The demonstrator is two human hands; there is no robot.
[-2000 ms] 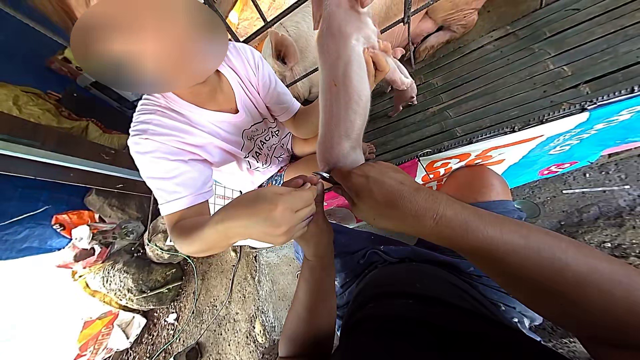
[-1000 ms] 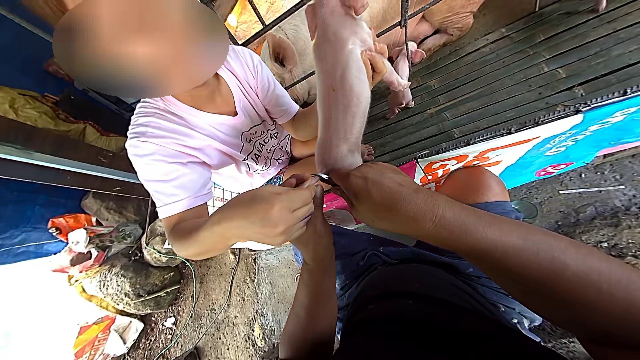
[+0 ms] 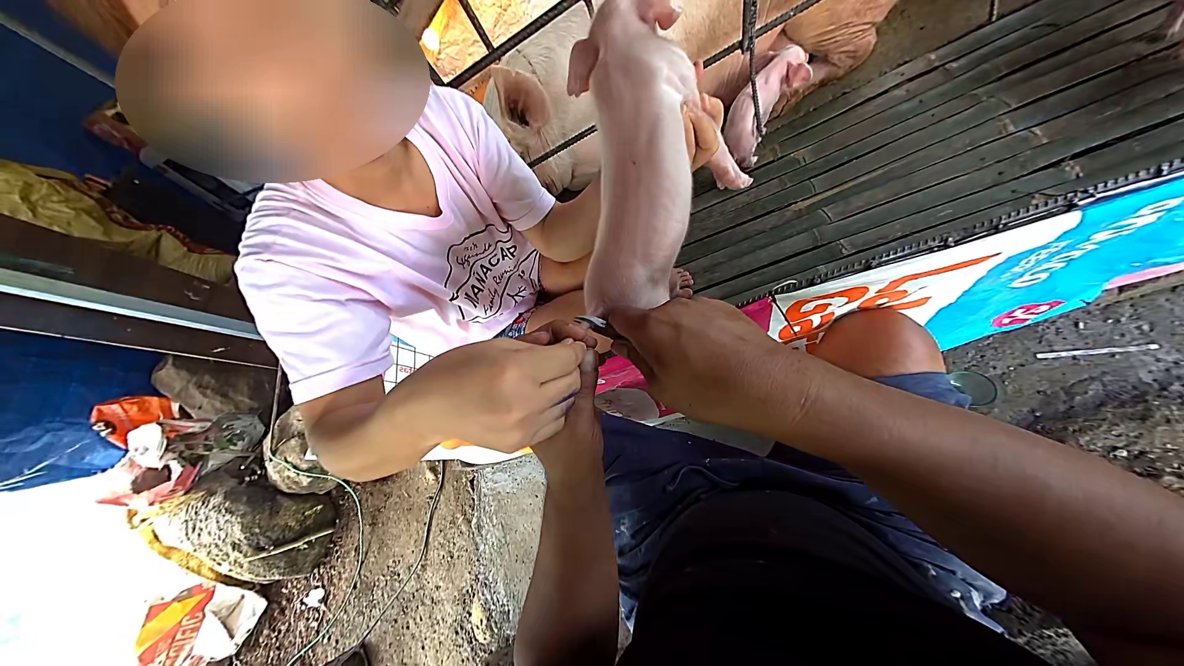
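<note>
A pale piglet (image 3: 643,176) hangs head up, held at its upper body by a co-worker's hand (image 3: 705,129). My right hand (image 3: 708,361) is closed at the piglet's rear end, with a small metal tool (image 3: 594,323) showing at its fingertips; the tool's kind is unclear. Close on its left is my left hand (image 3: 581,398), thumb raised, its fingers partly hidden behind the co-worker's other hand (image 3: 499,388). That hand pinches at the same spot. What lies between these fingertips cannot be made out.
The co-worker, in a pink shirt (image 3: 324,268), sits opposite. Behind metal bars (image 3: 518,42) are a large pig (image 3: 546,102), another piglet (image 3: 763,97) and a slatted floor (image 3: 888,139). A printed banner (image 3: 1045,259) runs along the pen. Rocks (image 3: 240,523), a thin cord (image 3: 356,546) and litter lie lower left.
</note>
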